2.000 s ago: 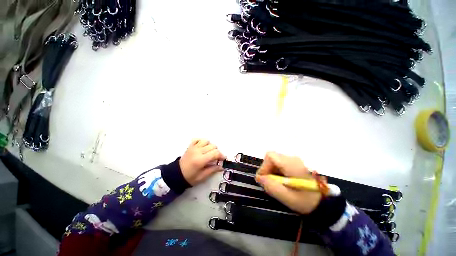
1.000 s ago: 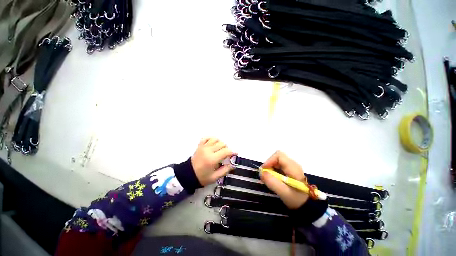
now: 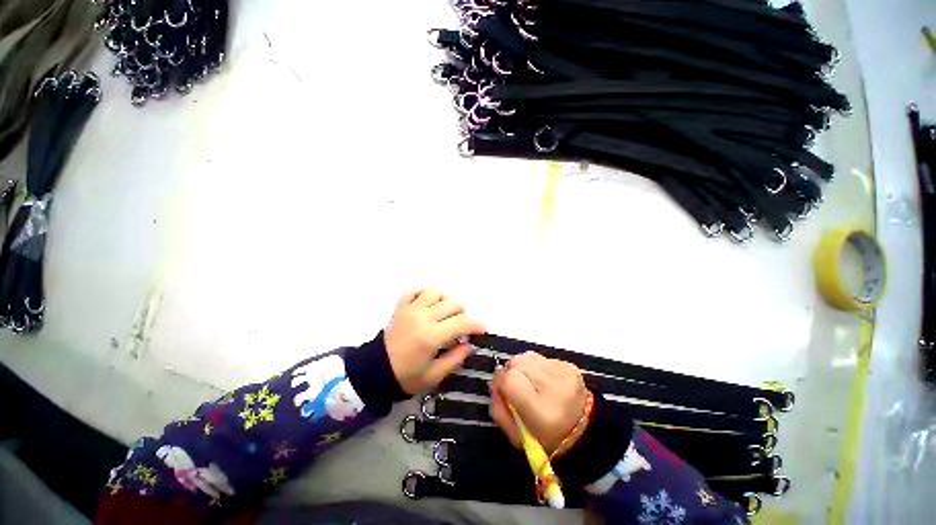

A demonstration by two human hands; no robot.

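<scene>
Several black webbing straps with silver D-rings lie side by side in front of me, running left to right. My left hand holds the left ring end of an upper strap between thumb and fingers; its ring is mostly hidden. My right hand is closed around a yellow pen-like tool, whose back end points down toward me. Its tip is hidden by the hand, close to the strap end beside my left fingers. An orange-red cord is at the tool's back end and wrist.
A large strap pile lies at the top right. A yellow tape roll stands out at the right edge. Tied strap bundles and another bundle lie at left, with olive-grey webbing at the far upper left.
My right hand has moved left and down, nearer my left hand, and the tool has turned from pointing sideways to pointing back toward me. The view has shifted slightly.
</scene>
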